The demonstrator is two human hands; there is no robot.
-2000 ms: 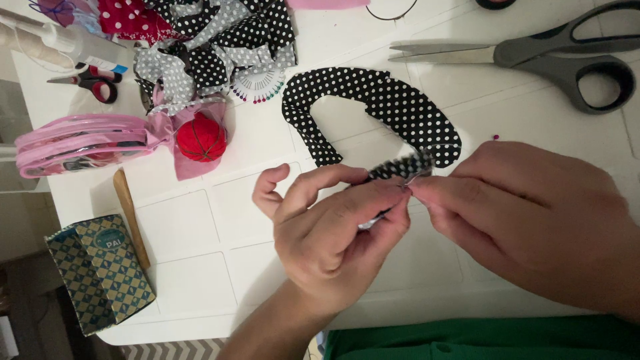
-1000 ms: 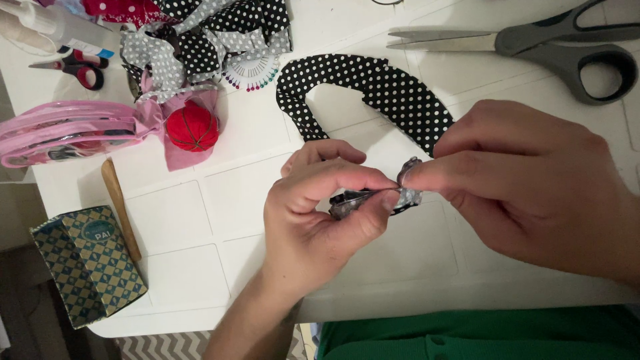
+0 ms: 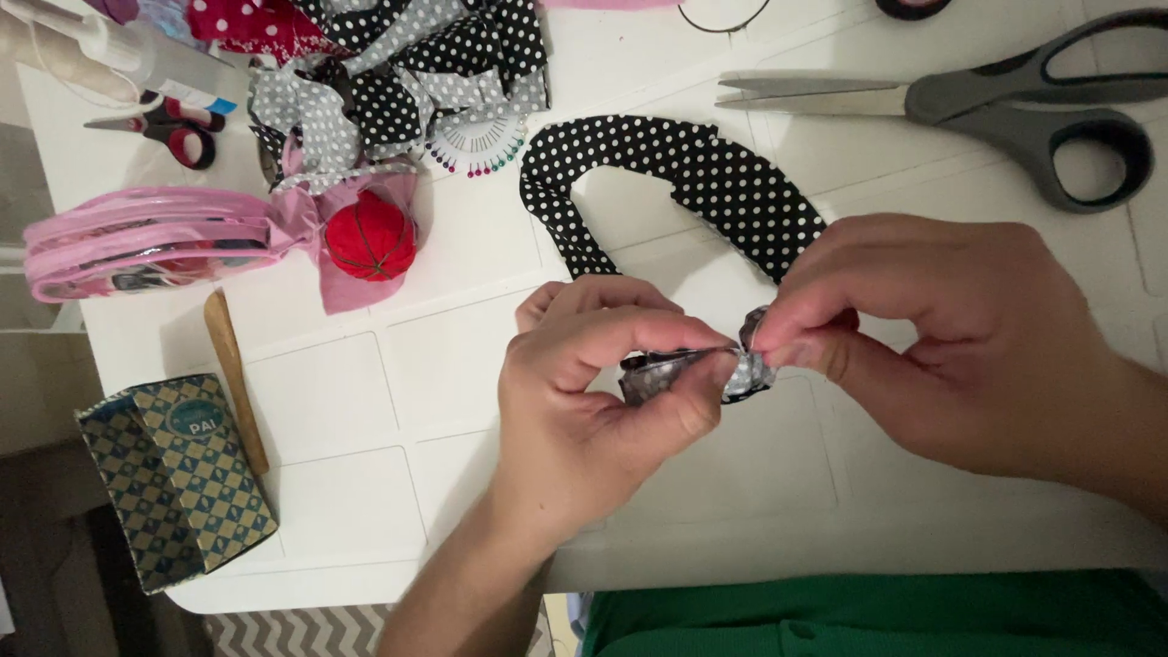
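My left hand (image 3: 602, 392) pinches a small gathered piece of black polka-dot fabric (image 3: 671, 376) between thumb and forefinger, its paler wrong side partly showing. My right hand (image 3: 940, 347) grips the right end of the same piece with thumb and fingertips, close against the left fingertips. Whether a pin or needle is between the fingers cannot be told. Beyond the hands, a curved strip of black fabric with white dots (image 3: 639, 146) lies on the white table, its right end near my right knuckles.
Large grey-handled scissors (image 3: 967, 96) lie at upper right. On the left are small scissors (image 3: 182, 132), a pink clear pouch (image 3: 155, 242), a red pincushion (image 3: 370, 235), a wooden stick (image 3: 235, 383) and a patterned box (image 3: 182, 474). Fabric scraps (image 3: 392, 82) and a pin wheel (image 3: 474, 141) lie at the back.
Both hands have kept the small fabric between them. It has turned since the first frame, where it stood up above the fingertips; it now lies lower between them.
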